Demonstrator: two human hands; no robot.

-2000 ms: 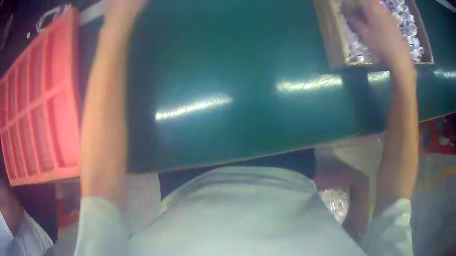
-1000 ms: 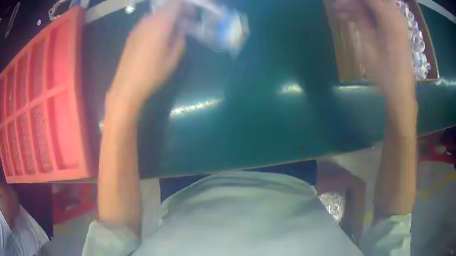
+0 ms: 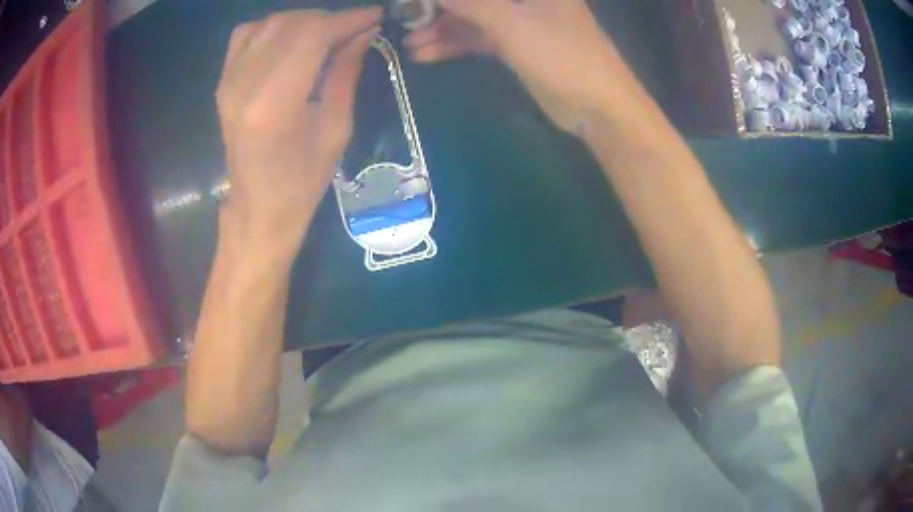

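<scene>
A silver-white looped frame (image 3: 408,115) hangs over the green bench, its long loop up and its short tab loop down. A round plate (image 3: 392,237) with a blue strip (image 3: 390,214) sits near its lower end. My left hand (image 3: 285,110) grips the far curved end of the frame between thumb and fingers. My right hand (image 3: 511,40) is close beside it, holding a small white or clear fitting (image 3: 415,12) at the frame's far end. The fitting is blurred near the top edge, so I cannot tell whether it touches the frame.
An open cardboard box (image 3: 738,100) of small white-clear fittings (image 3: 801,75) stands at the right. A red-orange crate (image 3: 110,250) stands at the left. The glossy green bench (image 3: 531,220) lies between. Part of another person (image 3: 45,455) shows at the lower left.
My right hand has moved left from the parts box to my left hand. The frame, blurred before, now hangs steady with its plate towards me. The crate and box sit differently in view.
</scene>
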